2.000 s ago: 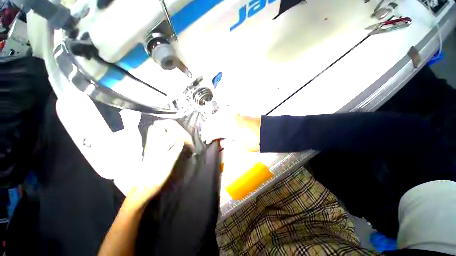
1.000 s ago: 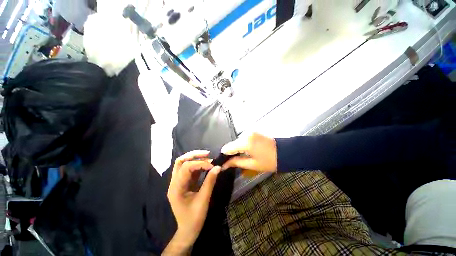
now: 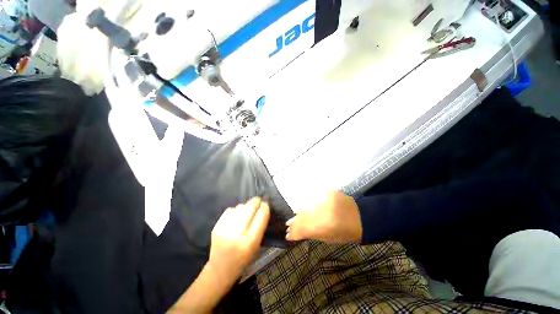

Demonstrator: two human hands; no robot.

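A black fabric panel [image 3: 215,178] runs from the presser foot area [image 3: 244,116] of the white sewing machine [image 3: 270,37] towards me and hangs over the table's near edge. My left hand [image 3: 238,233] is on the panel with its fingers closed together on the cloth. My right hand [image 3: 328,219] grips the panel's right edge near the table edge, its fingertips curled on the cloth. The cloth is drawn into folds below the foot. A white pointed piece [image 3: 161,196] lies over the black cloth at the left. The needle tip cannot be made out.
Red-handled snips [image 3: 454,45] lie at the far right of the white table [image 3: 368,104]. A ruler strip [image 3: 399,152] follows its near edge. A black shiny bundle [image 3: 37,135] is at the left. Dark cloth [image 3: 466,153] is at the right, and a plaid apron [image 3: 344,276] is below.
Both hands have moved back from the foot towards the table's near edge. A second ago they pinched the cloth edge together; now they are slightly apart, with the cloth spread more flatly.
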